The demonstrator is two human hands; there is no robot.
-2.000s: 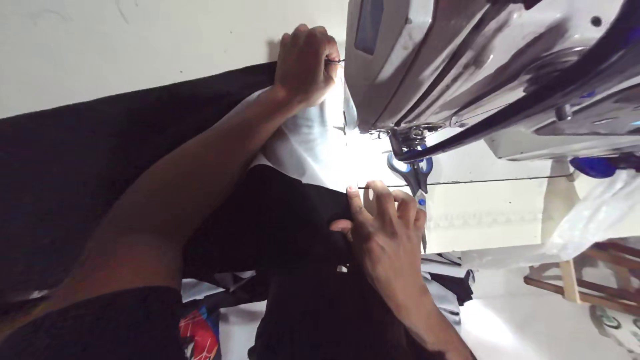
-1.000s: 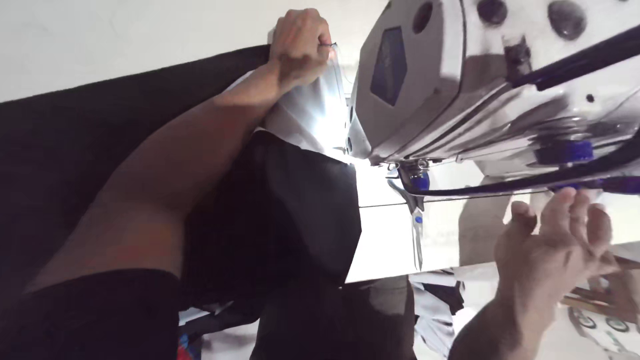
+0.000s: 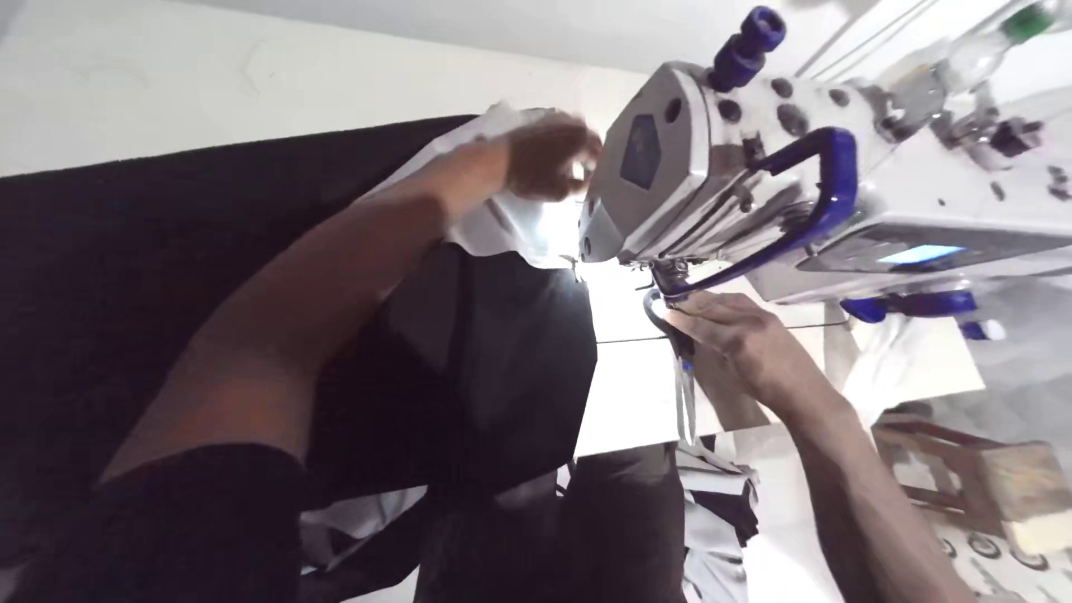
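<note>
The white head of a sewing machine (image 3: 653, 159) fills the upper right, its lamp lighting the cloth beside it. Dark fabric (image 3: 502, 360) with a pale, light lining piece (image 3: 502, 222) lies left of the machine. My left hand (image 3: 553, 157) is blurred over the pale piece, fingers bent, close to the machine's end; whether it grips anything is unclear. Scissors with dark handles (image 3: 684, 356) lie on the white bed under the needle area, blades toward me. My right hand (image 3: 724, 331) touches the handle loops, its fingertips partly hidden behind them.
A blue guard bar (image 3: 829, 197) curves from the machine's front, and a small lit display (image 3: 921, 253) is set in its arm. A wooden stool or frame (image 3: 955, 469) stands at lower right. Pale and dark cloths (image 3: 716, 519) hang below the table edge. A green-capped clear bottle (image 3: 980, 63) is behind.
My right hand was on the dark fabric, then out at the right by the machine's arm; now it is at the scissors. My left hand stays near the pale piece. The view has shifted.
</note>
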